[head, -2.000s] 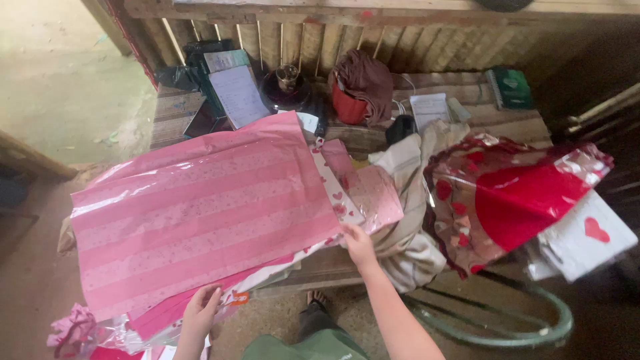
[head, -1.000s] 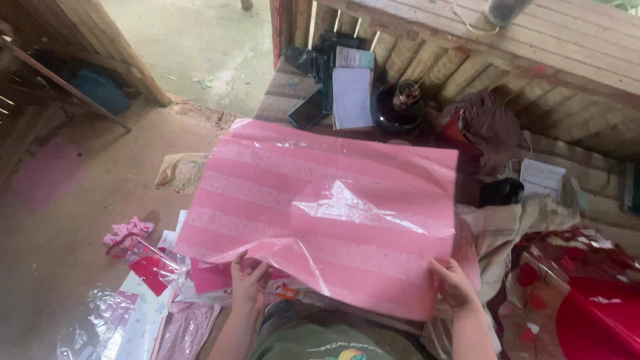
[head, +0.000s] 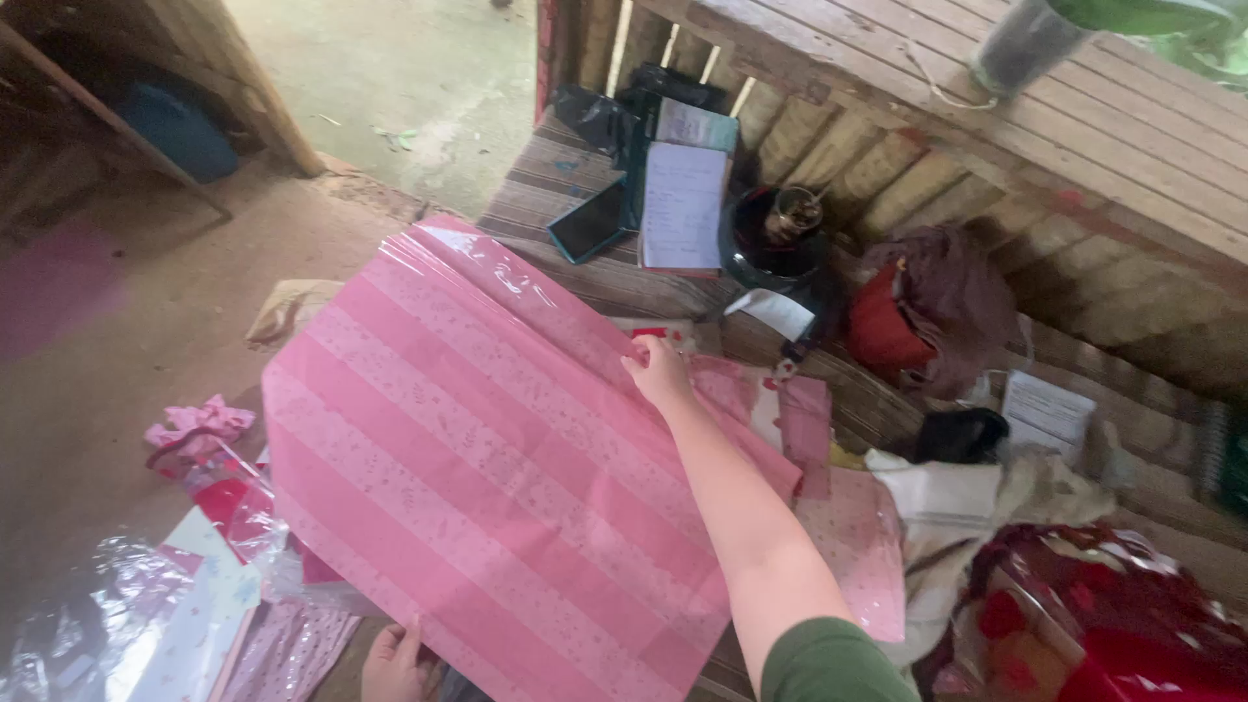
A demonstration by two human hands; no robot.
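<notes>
A large pink striped sheet in glossy plastic film [head: 507,439] spreads across the middle of the view, its far edge folded or bent over. My left hand [head: 395,658] grips the near edge at the bottom, fingers pinched on it. Reaching over the sheet, my right hand [head: 655,366] holds the far edge between thumb and fingers. Under and right of the sheet lie more pink packets [head: 858,546]. Left of it are a pink ruffled scrunchie [head: 200,426] and several clear plastic packets [head: 195,624].
On the slatted bench [head: 585,283] lie a phone [head: 588,219], an open notebook [head: 682,205], a dark round pot [head: 770,244], a red bag with brown cloth [head: 887,317] and a written paper [head: 1048,409]. Red heart-patterned wrapping [head: 1121,624] is at lower right. A wooden ledge [head: 1053,127] runs behind.
My right hand has moved from the sheet's right side to its far edge. The sheet is now turned diagonally. The view has shifted left.
</notes>
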